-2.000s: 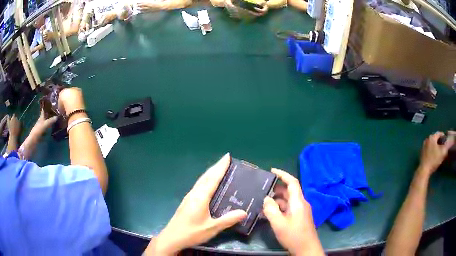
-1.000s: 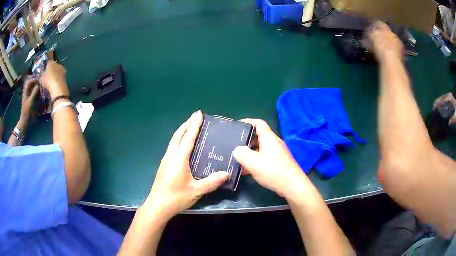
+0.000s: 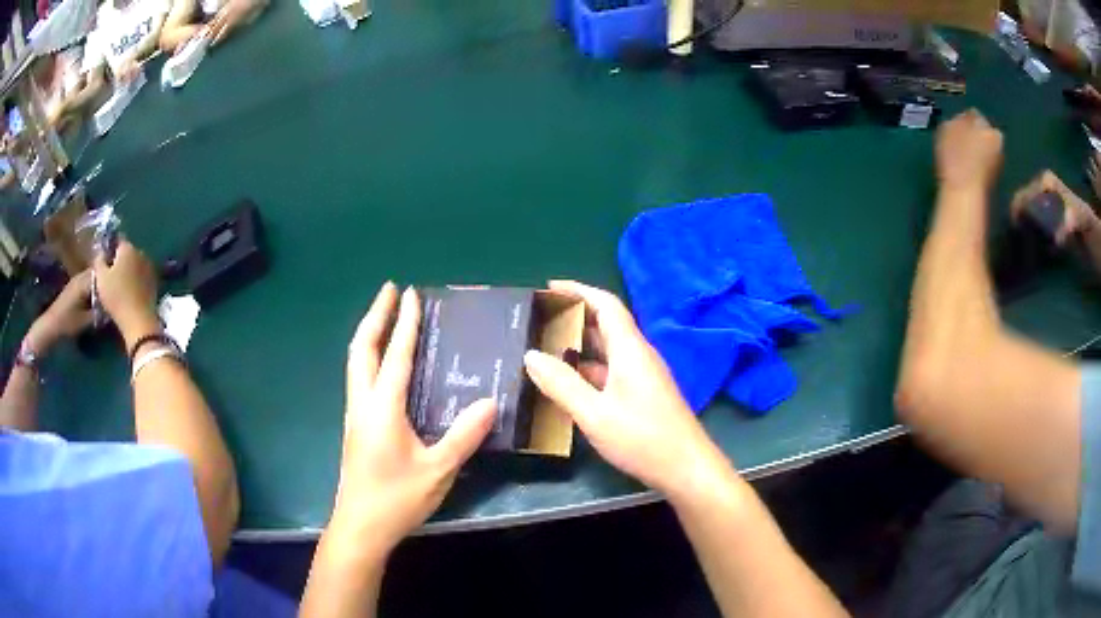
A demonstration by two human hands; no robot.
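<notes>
A flat black gift box (image 3: 472,362) with pale print on its upper face is held just above the front of the table. Its brown kraft lid (image 3: 554,392) stands open on the right side. My left hand (image 3: 405,417) grips the box from the left, thumb on the printed face, fingers along the far left side. My right hand (image 3: 616,386) holds the right side at the lid, thumb by the box edge, fingers partly behind the flap. What is inside the box is hidden.
A crumpled blue cloth (image 3: 722,302) lies right of my hands. At left a person in blue handles a clear bag beside a black insert tray (image 3: 225,251) and white leaflet (image 3: 180,321). Another person's arms are at right. Black boxes (image 3: 802,94) and a blue bin (image 3: 618,27) lie beyond.
The box has turned more upright in view and its kraft lid now stands open on the right. The view has shifted. The right neighbour's arm has drawn back from the black boxes.
</notes>
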